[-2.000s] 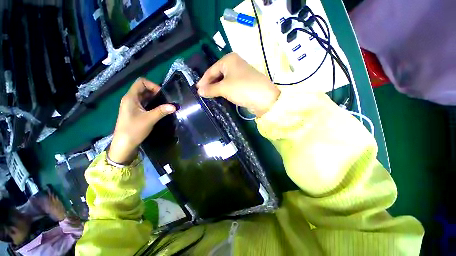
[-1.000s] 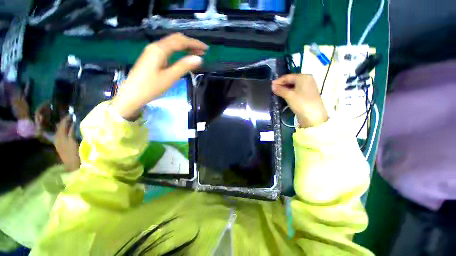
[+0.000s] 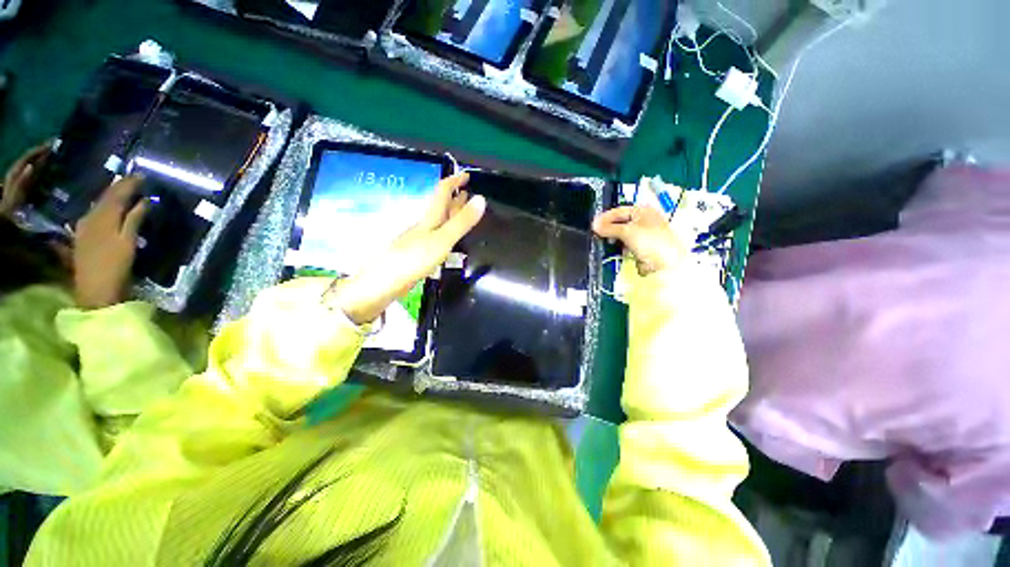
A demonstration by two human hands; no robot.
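Observation:
Two tablets lie side by side in a silvery lined tray. The left tablet is lit, with a blue lock screen showing a clock and green at its lower part. The right tablet is dark with a bright lamp streak and small white tabs on its long edges. My left hand reaches over the seam between them, fingertips near the dark tablet's upper left corner; it holds nothing. My right hand has its fingertips pinched at the dark tablet's upper right edge. Whether they press or grip it is hidden.
A neighbour's hand is over dark tablets at the left. Trayed lit tablets stand at the far side. A power strip, white cables and a white adapter lie right. A person in pink-purple is at the right.
The view has turned and shifted. My left hand has moved from above the lit tablet to the dark tablet's upper left corner. My right hand stays at the dark tablet's right edge.

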